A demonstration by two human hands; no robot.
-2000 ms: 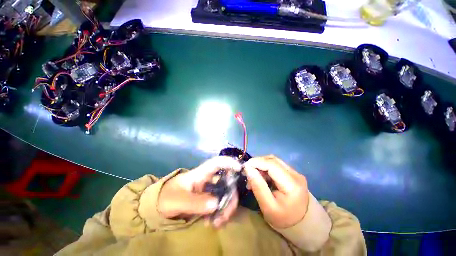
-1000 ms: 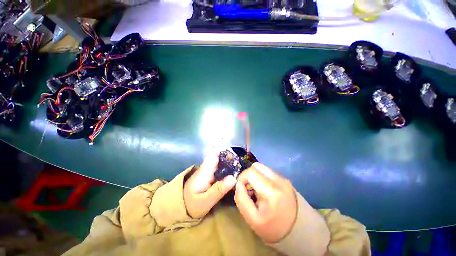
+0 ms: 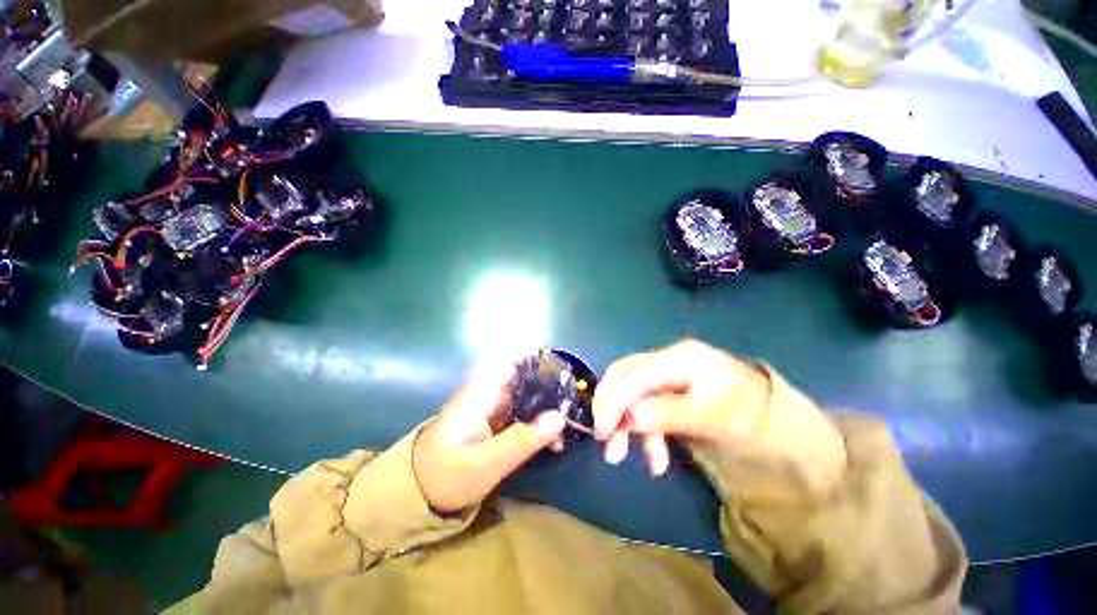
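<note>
A black round camera housing (image 3: 556, 382) with a board on its back is held over the dark green mat, near my body. My left hand (image 3: 481, 435) grips it from the left, thumb along its lower edge. My right hand (image 3: 680, 402) is at its right side, thumb and fingertips pinched on the thin reddish wires (image 3: 582, 428) that come from the lower right of the housing. The wire ends are hidden in the fingers. A small yellow spot shows at the housing's right side.
Units with loose wires (image 3: 193, 228) lie tangled at left. Separate units with tucked wires (image 3: 706, 234) lie at right. A black grid tray (image 3: 589, 99) with a blue-handled tool (image 3: 565, 65), a bottle (image 3: 857, 51) and a cardboard box (image 3: 217, 27) are behind. A red stool (image 3: 102, 478) is below left.
The wires that stood up above the housing are now pulled down to its lower right in my right hand. My right hand has shifted right. The view has tilted, showing more of the tray.
</note>
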